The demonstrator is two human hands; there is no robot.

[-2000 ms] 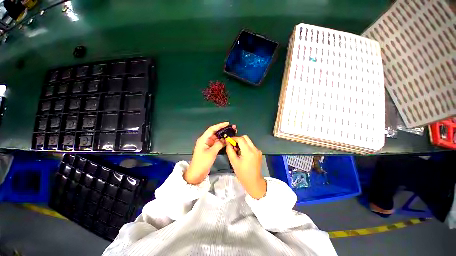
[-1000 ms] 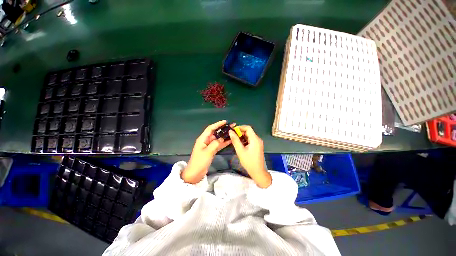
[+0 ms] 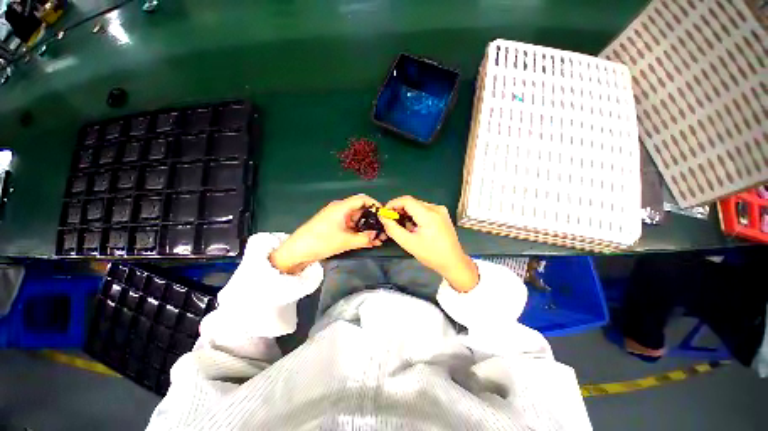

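My left hand [image 3: 337, 226] holds a small black housing [image 3: 369, 220] in its fingertips, just in front of the bench edge. My right hand [image 3: 427, 236] holds a slim yellow-and-black hand tool [image 3: 389, 214] between thumb and fingers, its tip at the housing. The fingers hide part of both. A loose pile of small dark-red parts [image 3: 360, 158] lies on the green bench beyond the hands. A square black box with bright blue inside [image 3: 416, 98] stands farther back.
A black blister tray [image 3: 187, 175] lies at left; a second [image 3: 145, 324] hangs below the edge. The white slotted stack [image 3: 552, 147] is at right, with a raised slotted sheet [image 3: 703, 101] leaning behind. A blue bin [image 3: 573, 295] and red tray [image 3: 745, 215] are at right.
Both forearms have swung outward and lie flatter, with the elbows wider. The housing has tilted and shifted slightly left. The yellow tool has turned to lie more level across it.
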